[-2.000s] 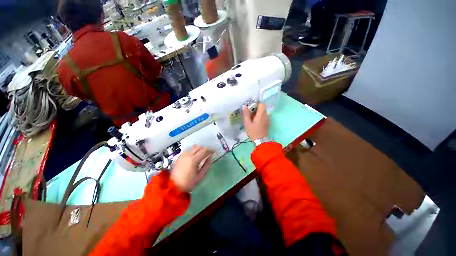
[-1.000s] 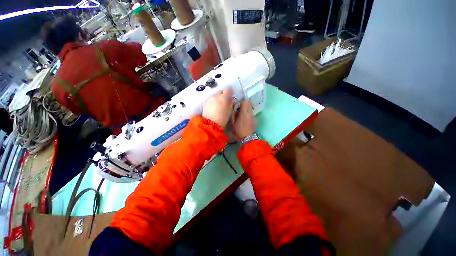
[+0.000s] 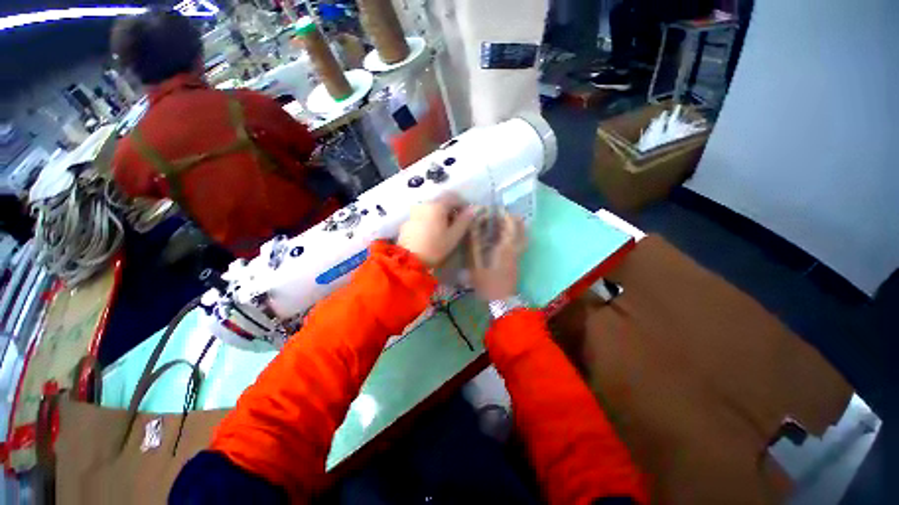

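Note:
The white sewing machine (image 3: 394,202) with a blue brand plate stands on the pale green table (image 3: 434,370). My left hand (image 3: 434,229) is at the front of the machine's right part, fingers bent. My right hand (image 3: 499,254) is close to its right, just below the machine's small panel, and is blurred. Both hands' fingers are near each other. Whether they pinch anything small there cannot be made out. The needle area at the machine's left end is partly hidden behind my left sleeve.
A brown panel (image 3: 690,365) lies at the right, another (image 3: 89,454) at the lower left with strap handles (image 3: 148,380) standing from it. A person in red (image 3: 212,158) sits behind. Thread cones (image 3: 325,61) stand behind the machine, a carton (image 3: 646,163) on the floor at right.
Since two seconds ago, my left hand has moved from the machine's needle end to the right, beside my right hand. Since one second ago, the hands stay together there; the view has shifted a little.

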